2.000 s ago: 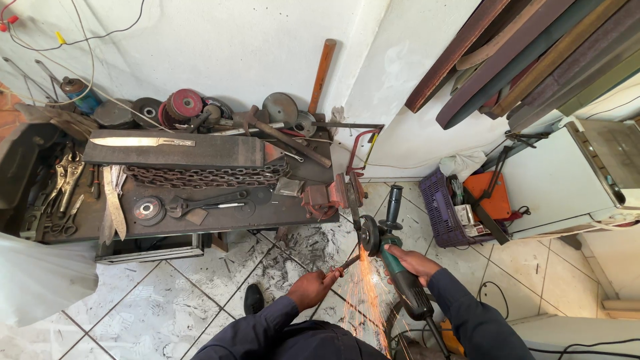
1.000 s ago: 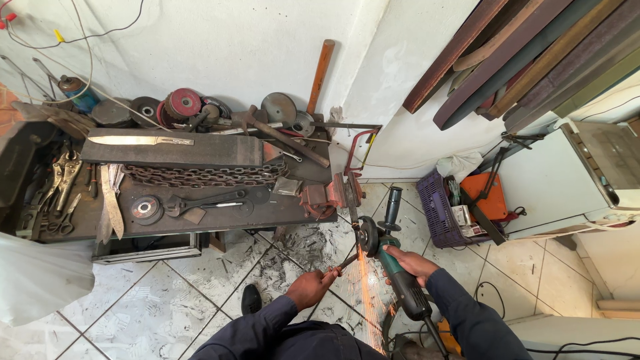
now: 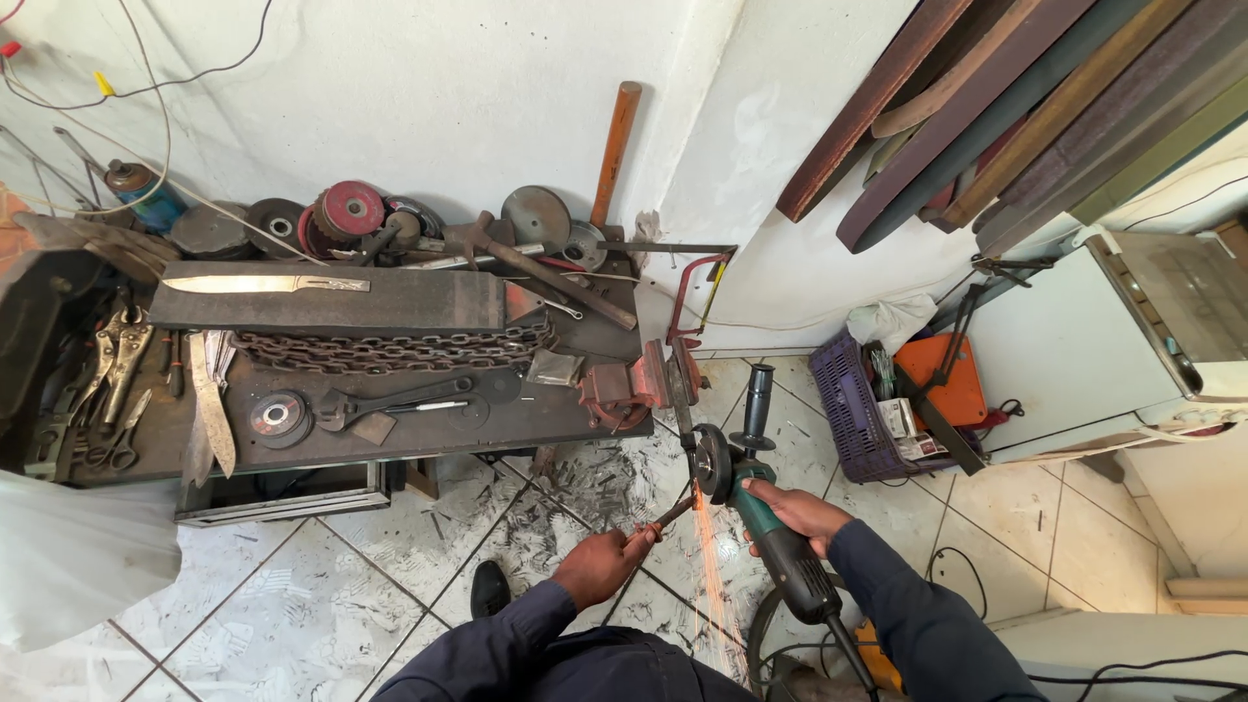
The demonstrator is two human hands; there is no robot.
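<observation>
My right hand [image 3: 797, 514] is closed around the green and black body of an angle grinder [image 3: 780, 546]. Its disc [image 3: 713, 464] meets a dark metal piece [image 3: 685, 419] that stands in the jaws of a red bench vise [image 3: 634, 383], and orange sparks [image 3: 714, 575] stream down toward my body. The grinder's side handle [image 3: 759, 405] points away with no hand on it. My left hand [image 3: 603, 567] grips a thin rod-like piece [image 3: 675, 514] whose far end is close to the disc; whether it joins the clamped metal, I cannot tell.
The workbench [image 3: 526, 426] holds a heavy chain [image 3: 390, 353], knife blades [image 3: 213, 405], an adjustable wrench [image 3: 390, 398], locking pliers [image 3: 125, 361], a hammer [image 3: 546, 268] and discs. A red hacksaw [image 3: 690, 292] is by the vise. Right stands a purple crate [image 3: 848, 419]; abrasive belts [image 3: 955, 127] hang above. Cords lie low.
Sparks fly in all the frames, and the stream is narrower now than two seconds ago. Both hands keep their holds with little shift.
</observation>
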